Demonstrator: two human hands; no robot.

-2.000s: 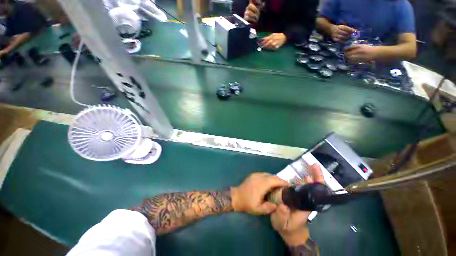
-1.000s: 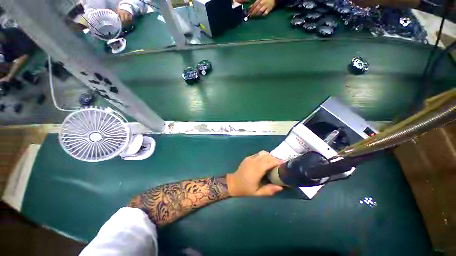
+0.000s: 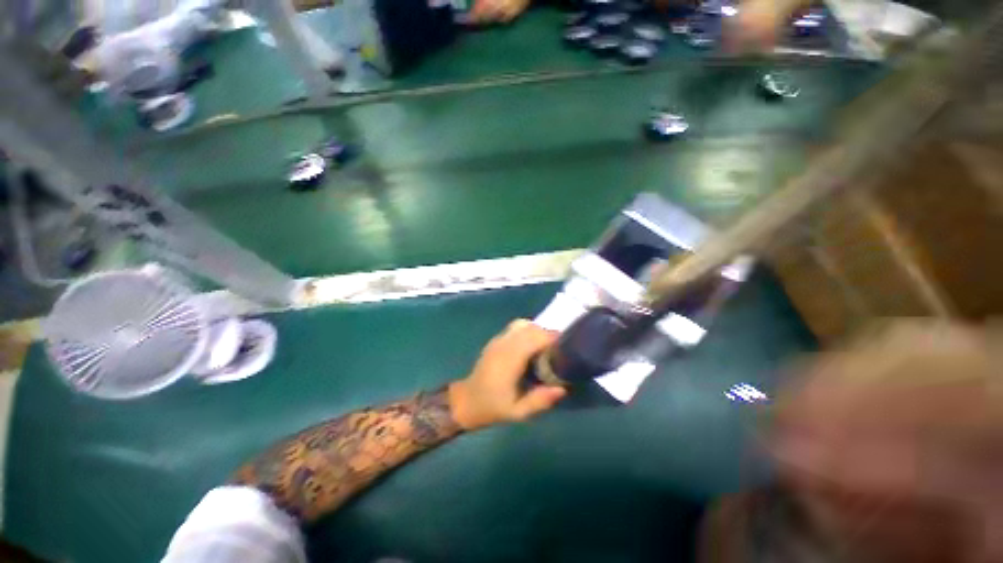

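My left hand (image 3: 508,379) is closed around the electric screwdriver (image 3: 594,350), a thick black cylinder lying across the front of the screw feeder (image 3: 649,236). The driver's tip is hidden. My right hand (image 3: 902,418) is a large blur at the lower right, close to the camera; its fingers and anything in it cannot be made out. Small shiny pieces (image 3: 746,393), perhaps screws, lie on the green bench (image 3: 363,363) between the feeder and my right hand.
A white fan (image 3: 130,332) stands at left beside a slanted grey post (image 3: 187,236). Beyond the pale rail (image 3: 440,275), the conveyor (image 3: 484,187) carries round units (image 3: 668,123). A blurred hose or cable crosses the upper right. Another person's hand (image 3: 753,22) is at the far bench.
My right hand, on the driver two seconds ago and out of view one second ago, is back at the lower right. My left hand still holds the driver. The view has shifted right.
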